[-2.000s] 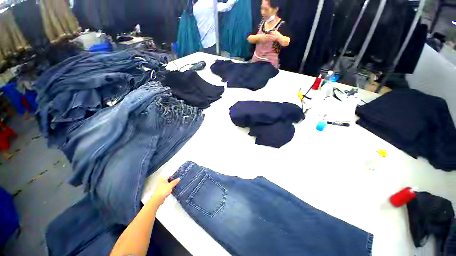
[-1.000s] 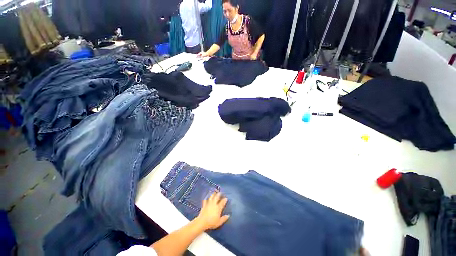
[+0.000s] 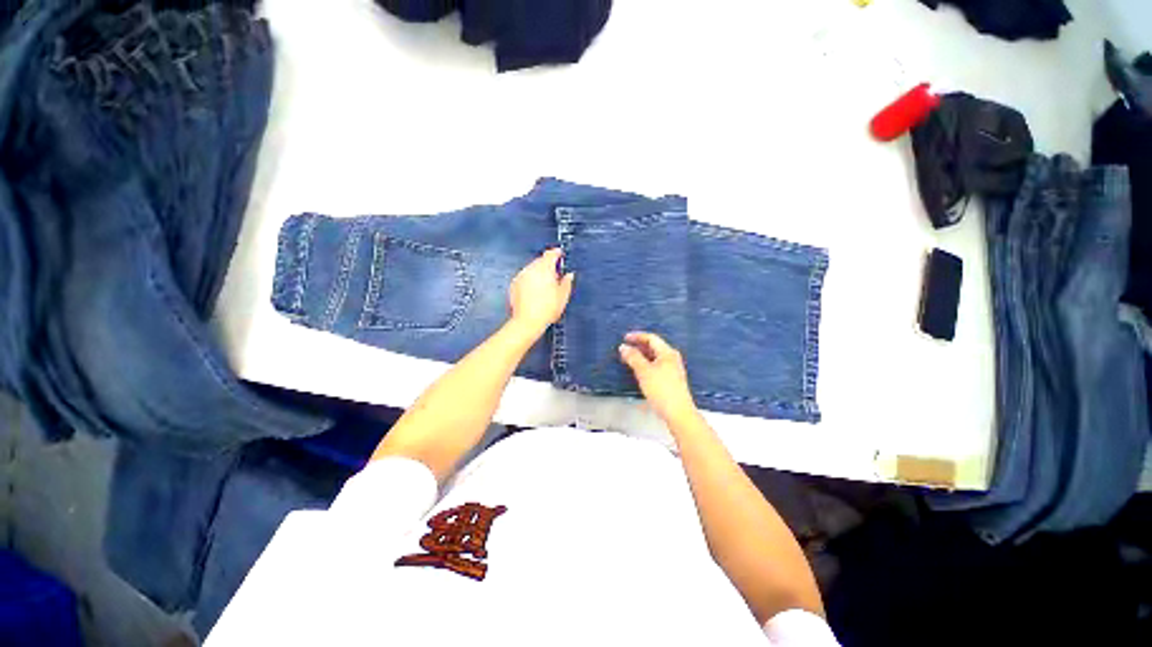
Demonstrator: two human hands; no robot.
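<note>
A pair of blue jeans point(image 3: 505, 240) lies on the white table point(image 3: 417, 114), waistband point(image 3: 293, 266) at the left, back pocket point(image 3: 420, 284) facing up. One leg is folded back, its hem point(image 3: 564, 303) across the middle; the other leg's hem point(image 3: 815, 335) lies at the right. My left hand point(image 3: 541, 293) is at the folded hem, fingertips at its edge. My right hand point(image 3: 657, 369) is over the folded leg near its front edge, fingers bent. Whether it holds snips cannot be told.
Piled jeans point(image 3: 126, 228) hang over the left table edge. A red spool point(image 3: 903, 111), a dark cloth item point(image 3: 973, 152) and a black phone point(image 3: 939, 293) lie at right, beside more jeans point(image 3: 1061, 341). Dark garments point(image 3: 537, 25) lie at the back.
The view has tilted down to the table. One leg is now folded back over the jeans. My left hand has moved from near the pocket to the hem; my right hand is now fully in view.
</note>
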